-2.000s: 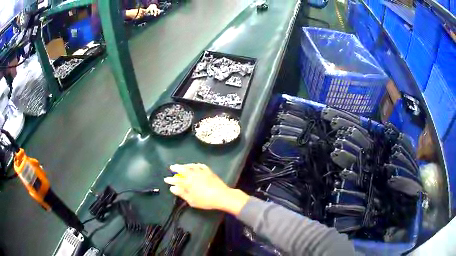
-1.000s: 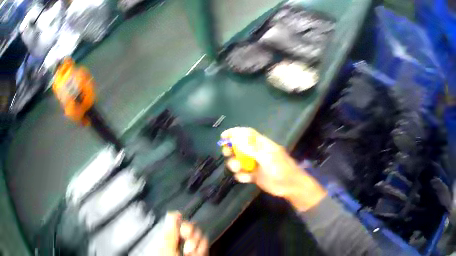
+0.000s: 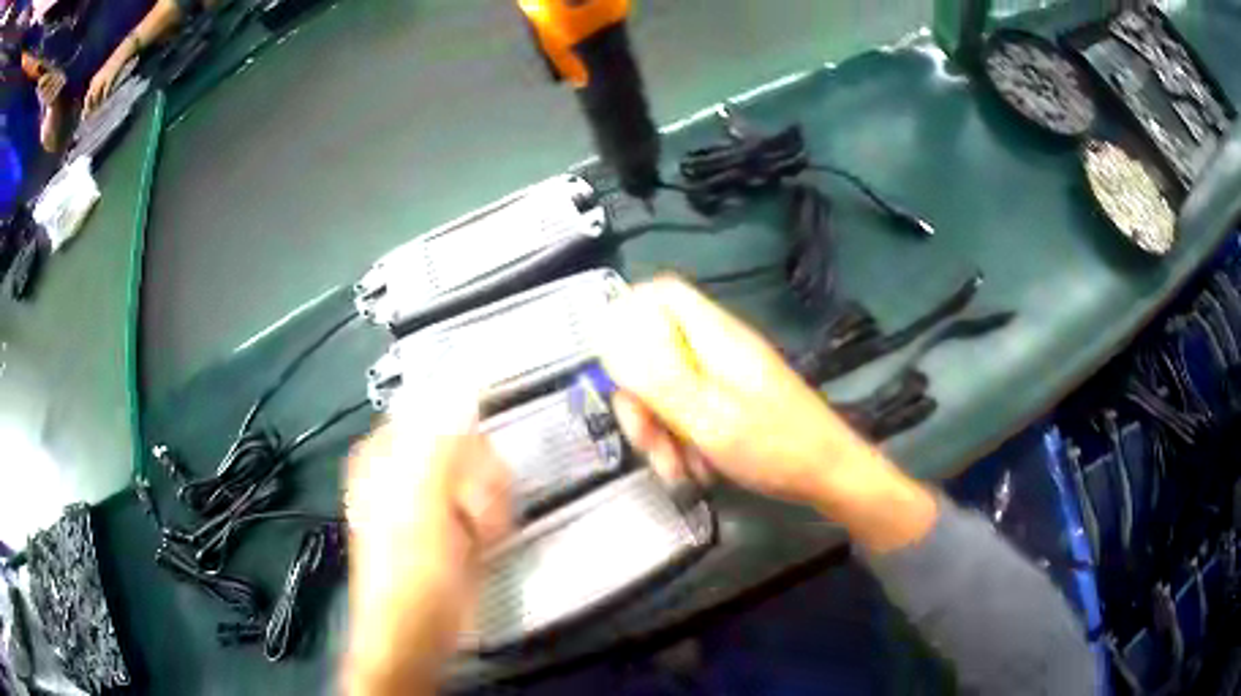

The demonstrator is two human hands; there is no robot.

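Note:
Four light-grey ribbed power supply units lie side by side, among them the farthest one [image 3: 483,254], the third [image 3: 555,449] and the nearest [image 3: 599,558]. My left hand [image 3: 422,524], blurred, closes over the left end of the third unit and hides that end. My right hand [image 3: 721,401] is closed around the small yellow hand tool [image 3: 683,356]. Its blue tip [image 3: 593,381] is at the third unit's right end, beside a dark end part [image 3: 599,419]. Whether the tip touches it I cannot tell.
An orange electric screwdriver [image 3: 613,95] hangs nose down beyond the units. Black cable bundles [image 3: 225,496] lie left, others [image 3: 742,166] right. Two round bowls [image 3: 1130,197] and a black tray [image 3: 1157,82] stand upper right. A blue crate [image 3: 1068,503] is lower right. Another person's arm [image 3: 136,34] shows upper left.
The view has swung left onto the units. My right hand has brought the yellow tool from above the cables to the third unit's end. My left hand has come fully into view on that unit.

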